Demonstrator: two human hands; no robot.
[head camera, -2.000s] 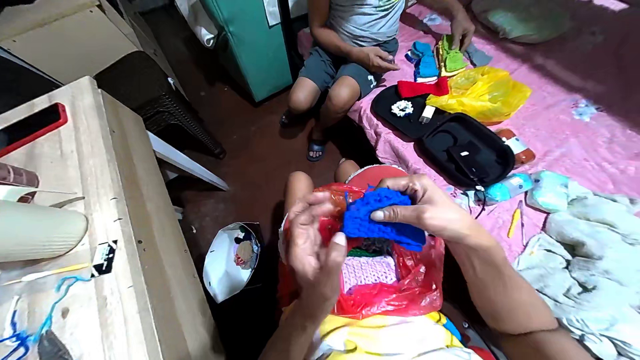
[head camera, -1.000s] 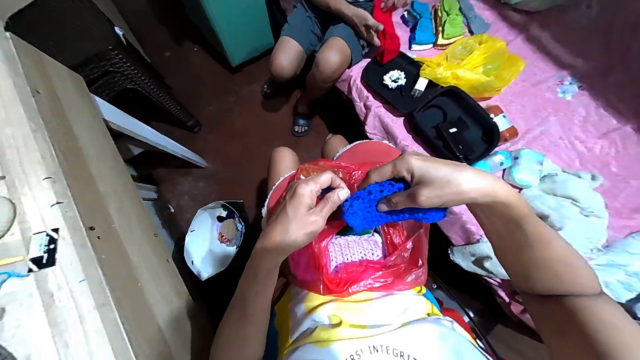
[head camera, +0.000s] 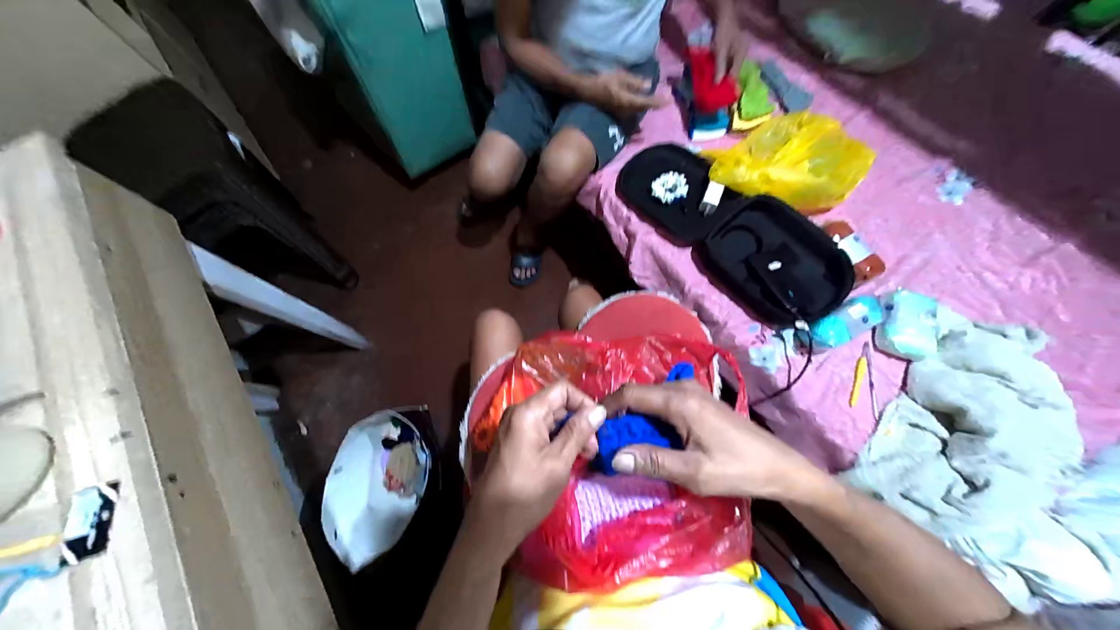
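Both of my hands meet over my lap at a blue crocheted piece (head camera: 632, 437). My right hand (head camera: 700, 437) grips it between thumb and fingers. The thumb and fingertips of my left hand (head camera: 547, 446) pinch its left edge, partly hidden by the fingers. Beneath lies an open red plastic bag (head camera: 612, 560) spread over my lap. Inside the bag a pink knitted or crocheted piece (head camera: 617, 503) shows below the blue one, and something orange (head camera: 525, 376) shows at the upper left.
Another person (head camera: 569, 96) sits ahead, one hand at a red cloth piece (head camera: 710, 83). On the pink bedsheet (head camera: 989, 262) are a yellow plastic bag (head camera: 801, 162), an open black case (head camera: 779, 262), yarn (head camera: 907, 324) and rumpled cloth (head camera: 989, 437). A lined bin (head camera: 363, 507) stands left, beside a wooden table (head camera: 201, 437).
The blue piece has come lower over the bag and is more bunched between my hands. The other person's red piece has moved right, onto the bed near the coloured pieces.
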